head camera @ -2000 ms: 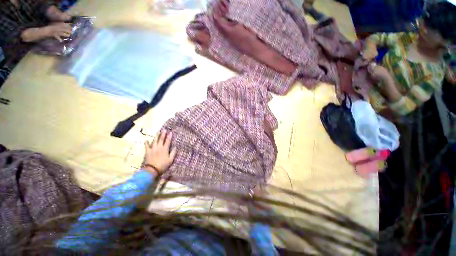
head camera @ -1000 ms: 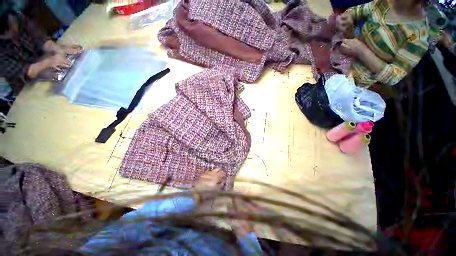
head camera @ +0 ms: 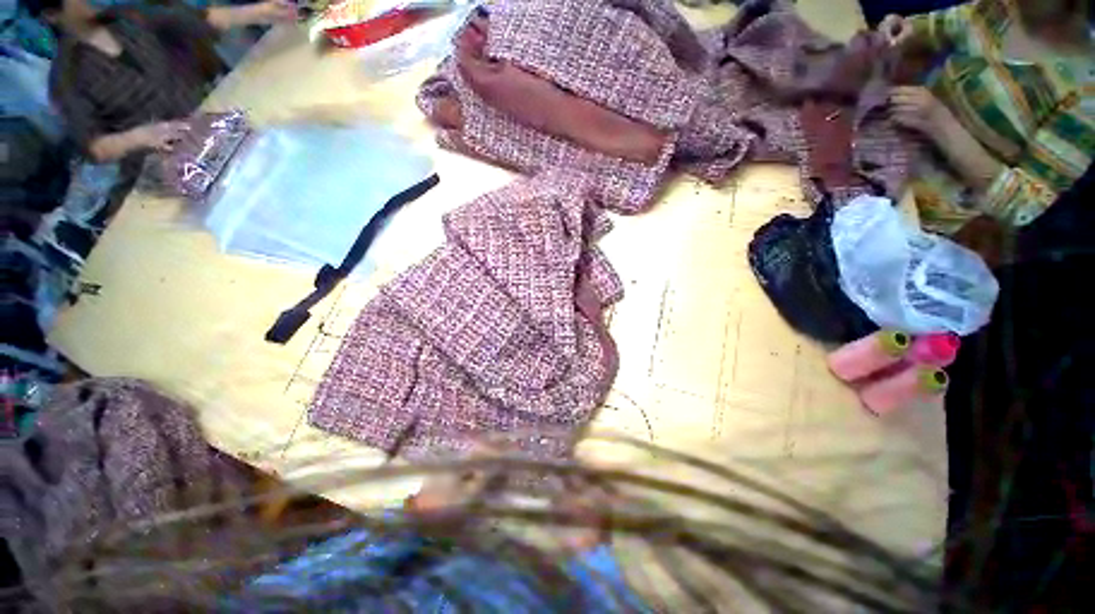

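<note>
A pink-mauve tweed jacket (head camera: 480,318) lies bunched on the table in front of me, with a little reddish-brown lining showing at its right edge. My left hand (head camera: 447,489) and my right hand (head camera: 586,501) are at its near edge, close together. Both are blurred and mostly hidden behind dark strands of hair, so whether the fingers hold the cloth cannot be told. A black fabric strip (head camera: 355,254) lies left of the jacket, beside a stack of clear plastic bags (head camera: 306,192).
More tweed jackets (head camera: 588,90) lie at the far side. A person in checked clothing (head camera: 1009,108) handles tweed at right; another (head camera: 132,78) touches a shiny bagged item (head camera: 214,150). A black bag (head camera: 799,276), white bag (head camera: 907,264) and thread cones (head camera: 901,369) sit right. Dark tweed (head camera: 108,462) heaps left.
My left hand has left the jacket's left side and come back to its near edge. The jacket's lower left part is now spread further left. The camera view has also shifted.
</note>
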